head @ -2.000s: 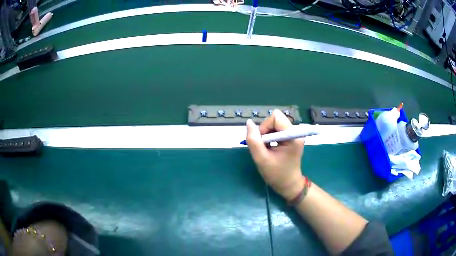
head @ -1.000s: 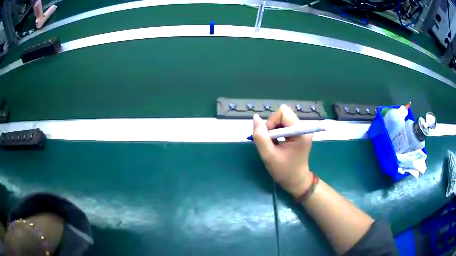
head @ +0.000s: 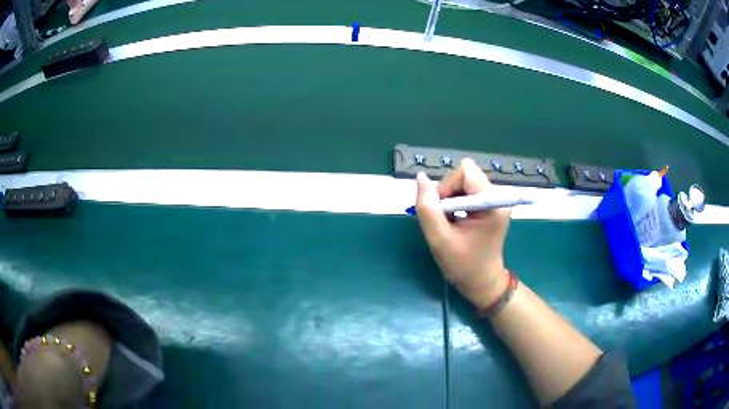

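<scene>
My right hand (head: 472,228) holds a white marker pen (head: 499,201) between thumb and fingers. Its blue tip points left, over the white band. Just behind the fingers lies a grey-brown strip assembly (head: 405,164) with a row of shiny screw heads; my fingers cover part of it. I cannot see the tip touching the strip. My left wrist (head: 68,363), with a beaded bracelet and dark sleeve, is at the lower left; the hand is cut off by the edge, so its grip is hidden.
A second strip (head: 587,176) lies right, partly behind a blue supply bin (head: 627,244) holding a bottle and white tissue. More dark strips lie at left, one at the near band (head: 40,200) and one at the far band (head: 74,58). Cables are at the top right.
The strips near my right hand, the blue bin and the far blue piece appear further right in the picture. More dark strips show at left. My right hand still holds the pen.
</scene>
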